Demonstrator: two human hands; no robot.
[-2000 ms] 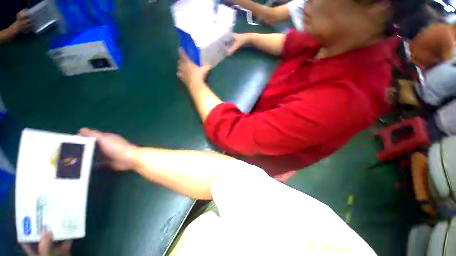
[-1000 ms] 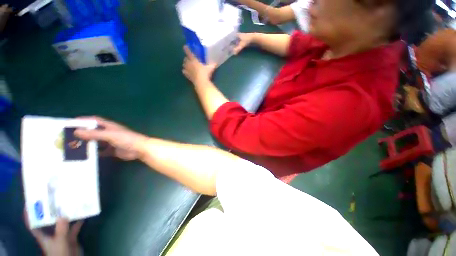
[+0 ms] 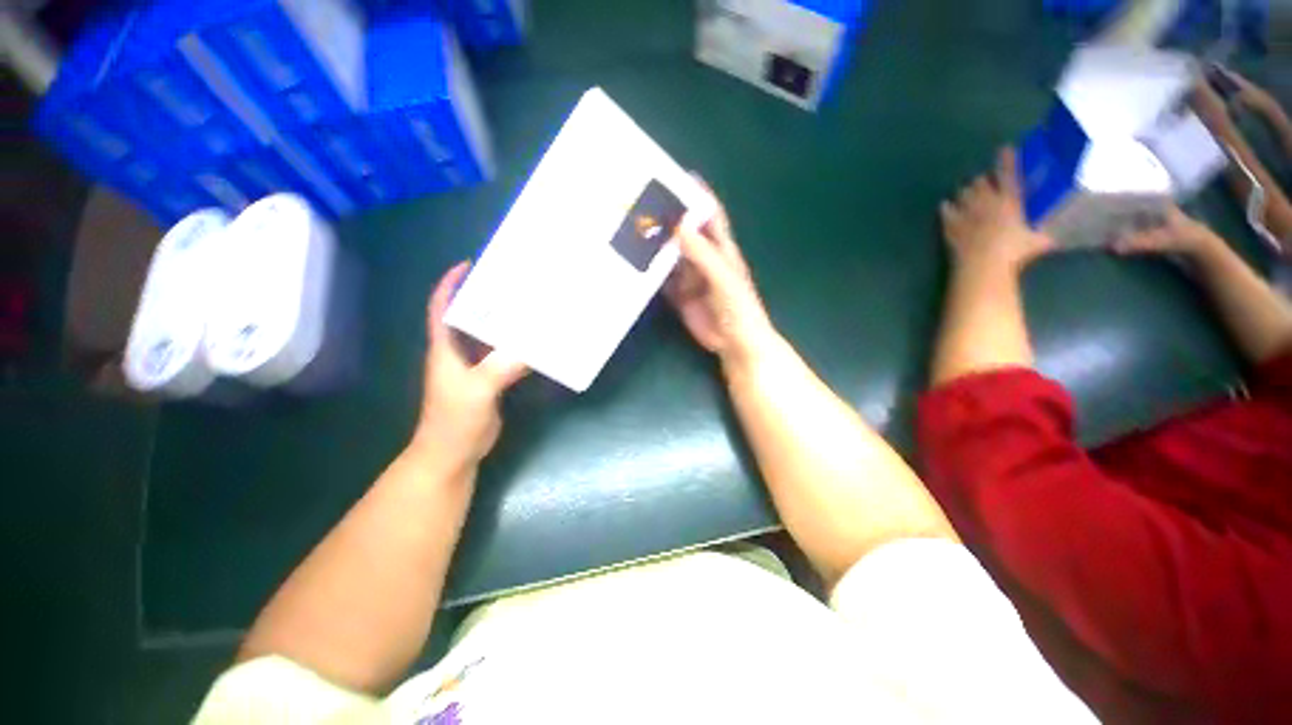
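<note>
A closed retail box (image 3: pixel 560 262) is held tilted above the table in front of me, its white face with the dark picture turned up. A thin blue edge shows along its upper left side. My left hand (image 3: pixel 465 371) holds its lower left corner, thumb on the near edge. My right hand (image 3: pixel 716 283) holds its right side near the dark picture, fingers partly hidden behind the box.
Stacked blue boxes (image 3: pixel 284 106) stand at back left, with two white oval units (image 3: pixel 234 295) before them. Another retail box (image 3: pixel 779 46) stands at the back. At right, a person in a red sleeve (image 3: pixel 1105 524) holds an open box (image 3: pixel 1126 142). The table's near edge (image 3: pixel 609 568) curves before me.
The view has swung left, so the stacked boxes and oval units now show. The box I hold now appears mid-view and tilted, still in both hands. The neighbour still holds the open box.
</note>
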